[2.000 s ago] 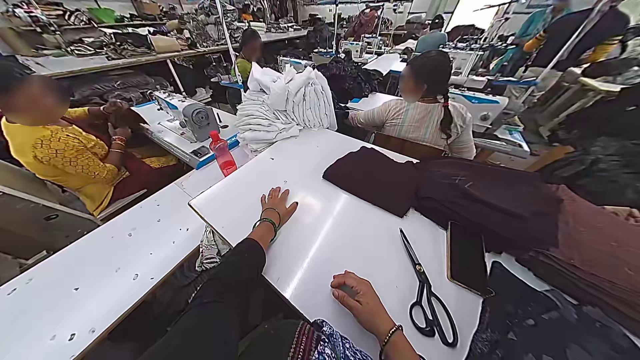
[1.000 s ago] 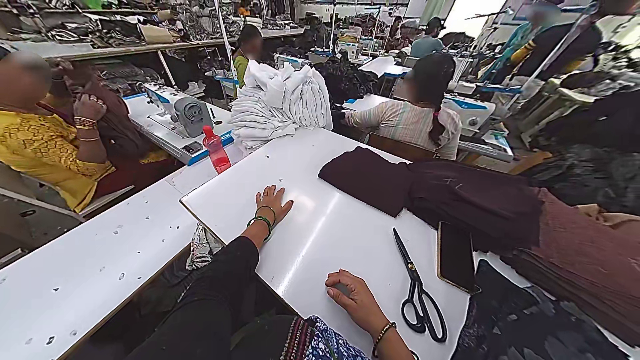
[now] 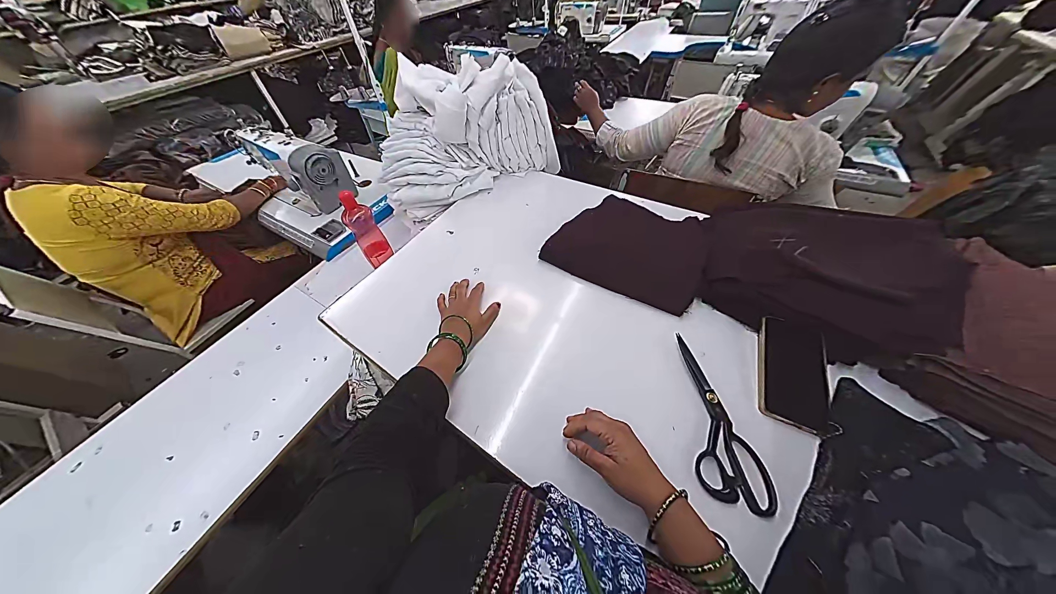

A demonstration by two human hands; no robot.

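Observation:
My left hand (image 3: pixel 467 318) lies flat on the white tabletop (image 3: pixel 511 371), fingers spread, holding nothing. My right hand (image 3: pixel 609 454) rests curled on the same top near its front edge; a small greyish patch shows between the fingers, and I cannot tell what it is. Right of that hand lie black-handled fabric shears (image 3: pixel 719 429), points facing away. Beside them is a dark smartphone (image 3: pixel 794 375). Folded dark maroon cloth (image 3: pixel 627 256) spreads over the right far part of the top. A stack of white fabric pieces (image 3: pixel 470 124) stands at the far corner, near a red plastic bottle (image 3: pixel 365 229).
A long white table (image 3: pixel 206 412) runs along the left. A person in yellow (image 3: pixel 124 247) sits at a sewing machine (image 3: pixel 301 173). Another person in a striped top (image 3: pixel 718 144) sits beyond my table. Dark patterned fabric (image 3: pixel 916 503) lies at the right edge.
The person in yellow has lowered their raised hands to the sewing machine. The person in the striped top has turned and bent to the right. My hands stay where they were.

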